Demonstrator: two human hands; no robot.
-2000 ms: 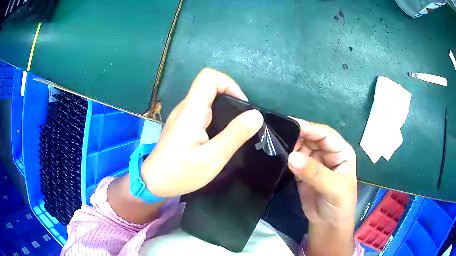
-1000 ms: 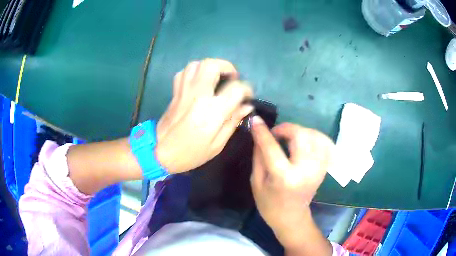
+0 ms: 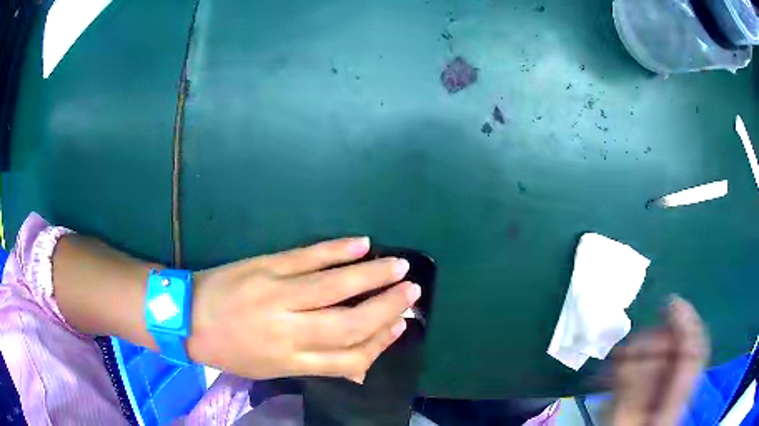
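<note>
A black glossy phone screen assembly (image 3: 366, 391) lies at the bench's front edge, its lower part past the edge. My left hand (image 3: 308, 312) lies over its upper part and holds it, fingers stretched across the glass. A small bright shiny spot shows by the fingertips; what it is cannot be told. My right hand (image 3: 662, 366) is blurred at the lower right, off the screen, just right of a crumpled white wipe (image 3: 599, 299). Whether it holds anything cannot be told.
On the green mat (image 3: 333, 150) are a white blade-like stick (image 3: 697, 194), a thinner white stick (image 3: 746, 148) at the right rim, and a clear container (image 3: 666, 42) at the upper right. White paper (image 3: 68, 29) lies upper left. Blue bins (image 3: 154, 374) show below the edge.
My right hand has left the screen and moved right, beside the wipe. My left hand now lies flatter over the screen. The view has shifted, with the mat filling more of it.
</note>
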